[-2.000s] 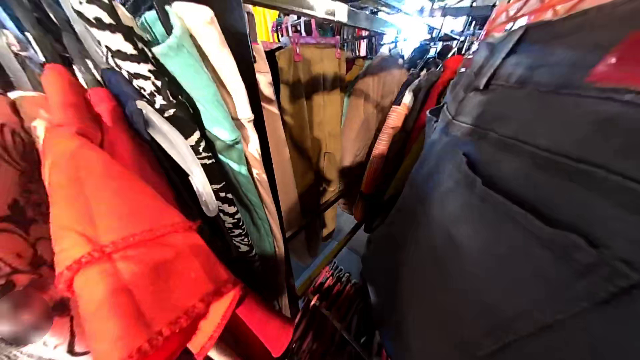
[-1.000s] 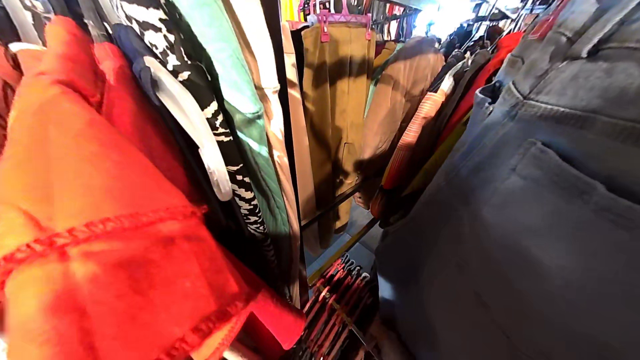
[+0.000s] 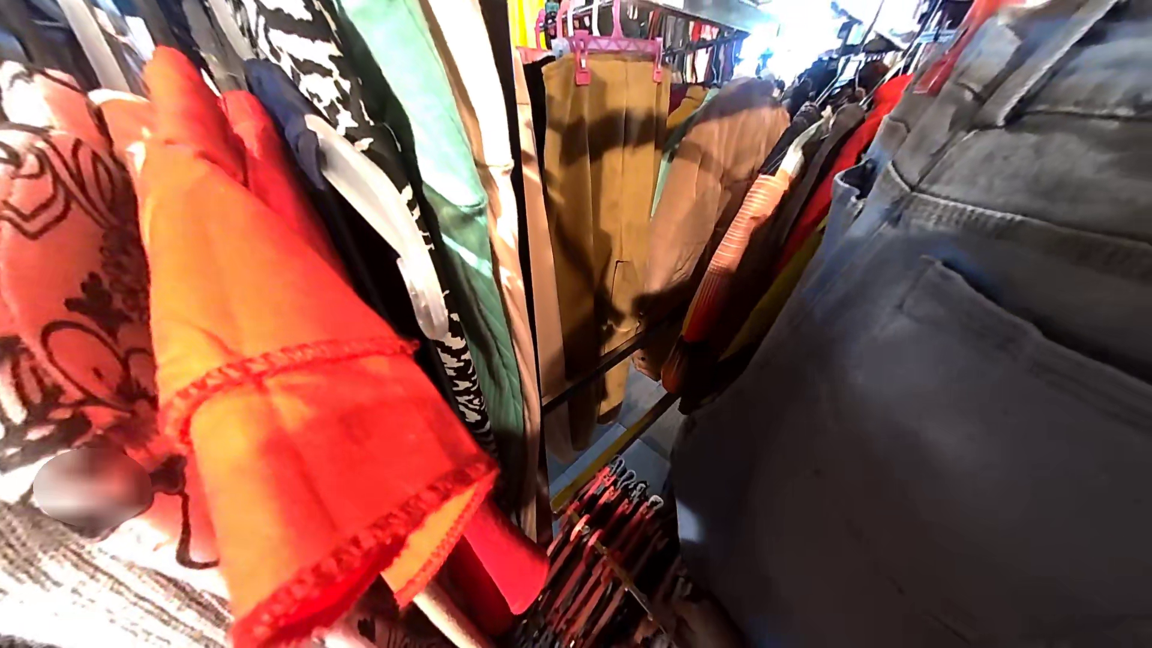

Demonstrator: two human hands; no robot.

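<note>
Neither of my hands can be made out for certain. A dim brownish shape at the bottom edge, below the jeans, is too dark to identify. Dark grey-blue jeans (image 3: 900,432) fill the right side, very close, with a back pocket and belt loops showing. On the left hangs an orange-red garment (image 3: 297,396) with ruffled seams. Behind it is a white plastic hanger (image 3: 378,198) beside a black-and-white patterned garment (image 3: 301,54). Further right hang a green garment (image 3: 490,306) and a cream one.
Mustard trousers (image 3: 607,198) hang from a pink clip hanger (image 3: 616,45) beyond a dark rail (image 3: 612,364). Brown trousers (image 3: 711,162) and a striped orange garment (image 3: 738,252) hang beside them. Several red and black hangers (image 3: 603,558) are packed together low down. A patterned pink garment (image 3: 72,234) hangs far left.
The view has shifted slightly. The orange-red garment filled more of the left side one second ago. The jeans stay close on the right throughout.
</note>
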